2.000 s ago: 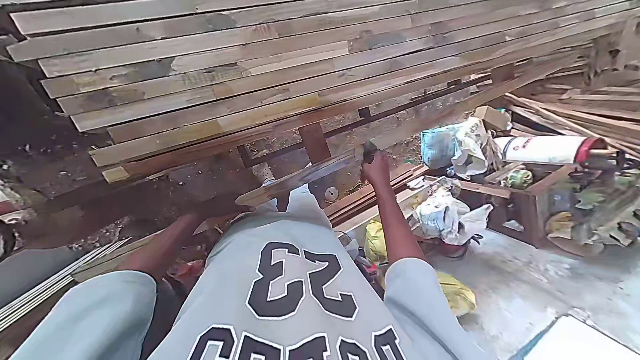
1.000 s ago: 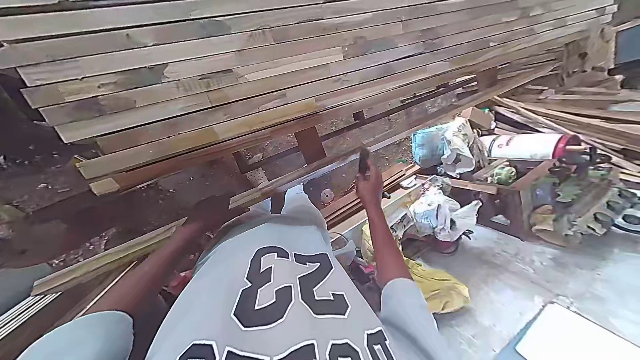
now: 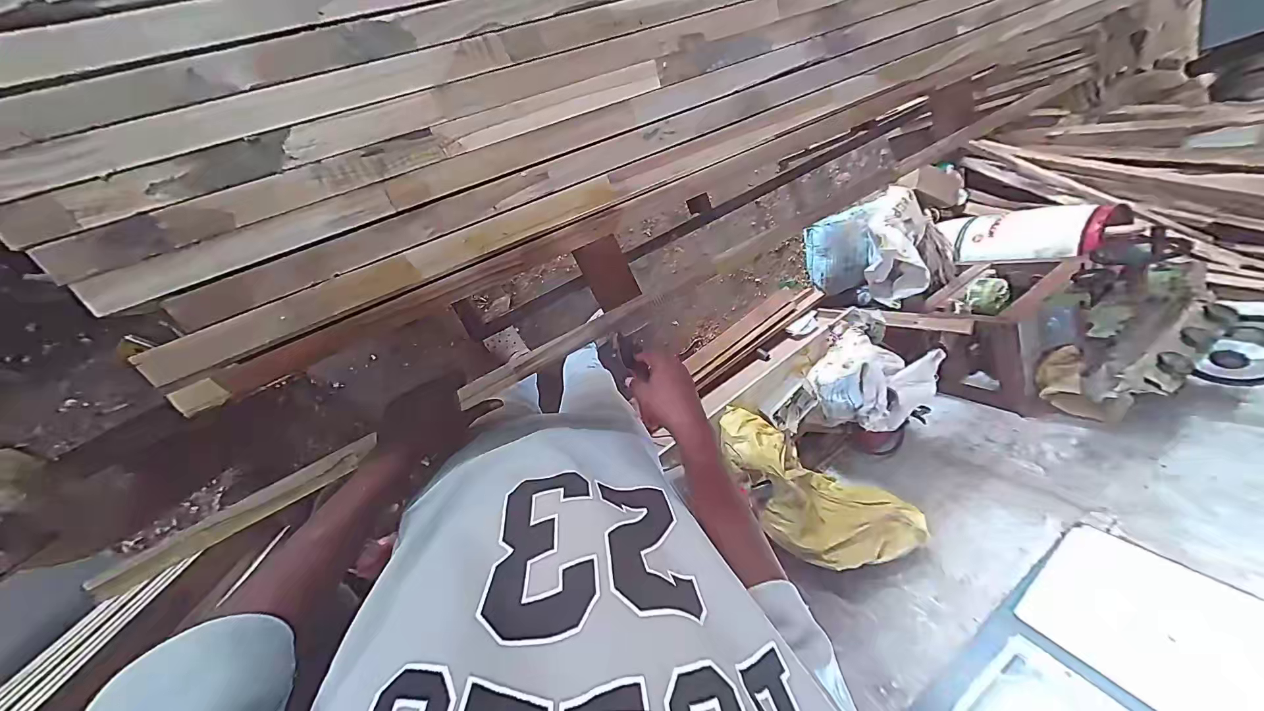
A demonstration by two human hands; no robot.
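A long narrow wooden strip (image 3: 731, 259) runs diagonally in front of my body, from lower left to upper right. My left hand (image 3: 430, 415) is closed around it left of my waist, dark and partly blurred. To the right, my right hand (image 3: 664, 387) grips a small dark tool (image 3: 626, 357) against or close beside the strip; the tool's kind cannot be made out. Beyond both hands lies a broad row of wooden boards (image 3: 395, 188), side by side, with lighter and darker patches.
At right are a yellow plastic bag (image 3: 839, 518), a white plastic bag (image 3: 859, 375), a blue-and-white sack (image 3: 859, 247), a white and red container (image 3: 1032, 235) and a wooden frame (image 3: 1027, 346). Loose wood strips (image 3: 1145, 178) are heaped behind. A white panel (image 3: 1150, 612) lies lower right.
My right hand with the dark tool has moved down along the strip, nearer my body and my left hand. The strip stays in my left hand.
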